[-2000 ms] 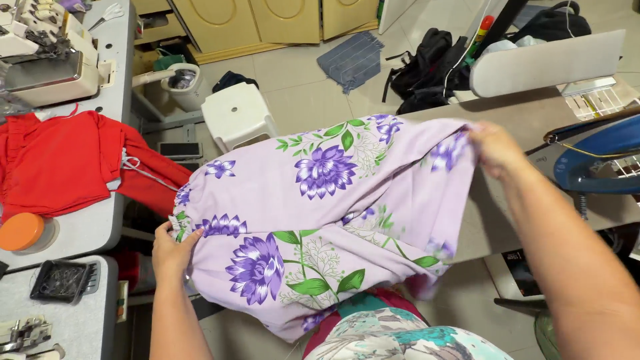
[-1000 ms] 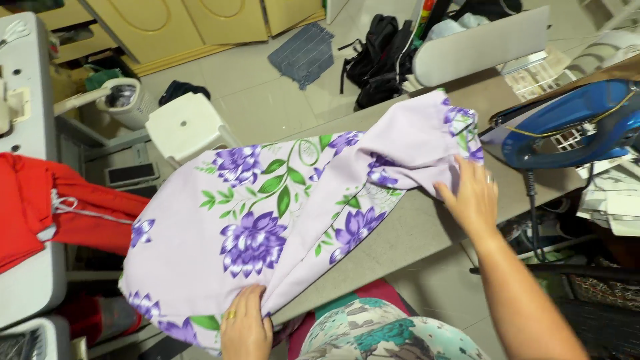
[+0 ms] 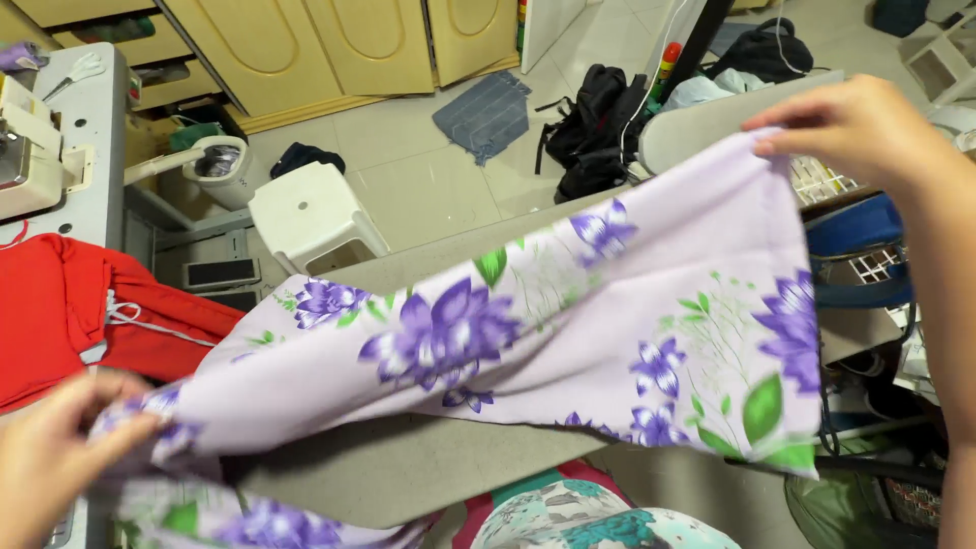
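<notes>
A lilac cloth (image 3: 595, 328) printed with purple flowers and green leaves stretches between my hands over a grey ironing board (image 3: 366, 465). My left hand (image 3: 84, 442), blurred at the lower left, grips a bunched end of it. At the upper right, my right hand (image 3: 846, 130) pinches a corner between thumb and fingers, lifted above the board, and the fabric hangs down from there. Part of the cloth droops at the bottom left, below my left hand. A blue iron (image 3: 858, 229) is partly hidden behind my right forearm.
Red garment (image 3: 46, 320) on the sewing table (image 3: 95, 152) at left, with a sewing machine (image 3: 30, 152) and scissors (image 3: 80, 70). Beyond the board are a white plastic stool (image 3: 305, 210), a bin (image 3: 223, 171), a denim piece (image 3: 488, 114) and a black backpack (image 3: 595, 122) on the floor.
My right hand has lifted a corner of the cloth, which lay lower along the board a second ago. The cloth is now pulled into a long stretch between both hands.
</notes>
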